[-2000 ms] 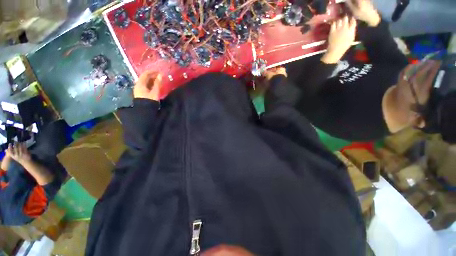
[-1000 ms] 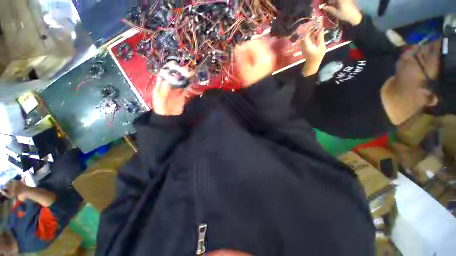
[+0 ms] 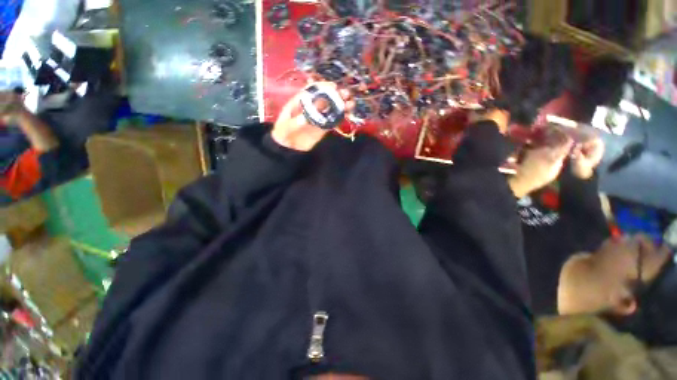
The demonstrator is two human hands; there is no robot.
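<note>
My left hand (image 3: 295,125) is at the front edge of the red bench mat. It holds up a round module (image 3: 323,105) with a glossy black-and-pale face and a dark centre. A thin pale wire end shows just below it. A large tangled pile of wired modules (image 3: 401,56), with red and orange wires, lies on the red mat (image 3: 278,63) beyond the hand. My right hand (image 3: 499,117) is reached out to the right, by dark items at the pile's right side. Only a small part shows past the sleeve, so its grip is hidden.
A dark green mat (image 3: 159,70) with a few modules (image 3: 221,52) lies left of the red one. Another person's hands (image 3: 545,163) work at the bench on the right. Another person's arm (image 3: 37,133) shows at far left. An open carton (image 3: 122,182) stands below the green mat.
The view has turned, so the benches sit further right. My left hand, empty at first, holds the module in the last two frames. My right hand has moved from the pile's front to its right side.
</note>
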